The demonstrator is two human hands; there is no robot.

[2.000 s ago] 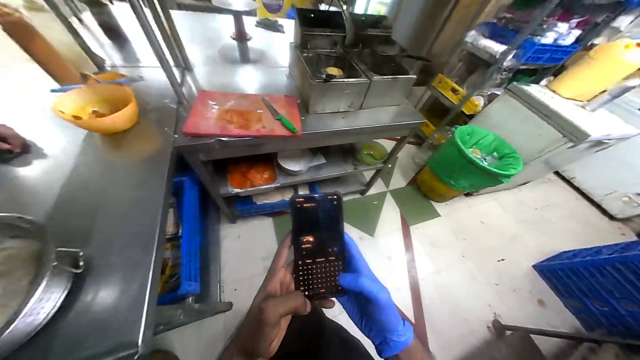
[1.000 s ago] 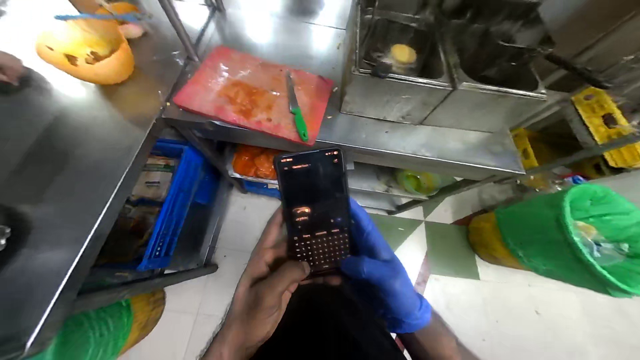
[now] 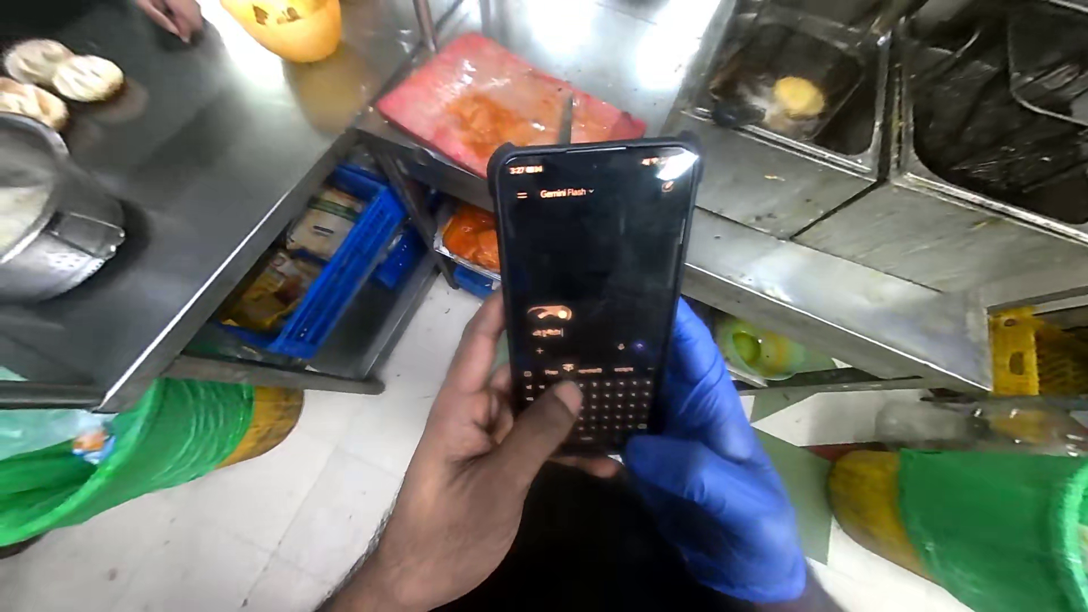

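Observation:
A smartphone [image 3: 595,255] in a dark case stands upright in the middle of the view, its dark screen showing a keyboard. My left hand [image 3: 484,467], bare, holds its left side, with the thumb over the keyboard. On the lower right side is my right hand [image 3: 722,476] in a blue glove, also holding the phone, its thumb by the bottom corner. Behind the phone's top edge lies a red cutting board [image 3: 476,102] with wet orange residue. A knife blade [image 3: 566,119] rests on the board; the phone hides its handle.
A metal pot [image 3: 59,229], bread rounds [image 3: 85,78] and an orange bowl [image 3: 297,25] stand on the left steel counter. Another person's hand [image 3: 174,15] rests there. Fryers [image 3: 790,170] are at right. Green-lined bins [image 3: 977,518] [image 3: 170,442] flank me. A blue crate [image 3: 327,289] sits below.
The view has swung and come nearer the counters. Both hands keep hold of the phone; it now covers the knife's green handle, which showed earlier. The left thumb has moved up over the keyboard.

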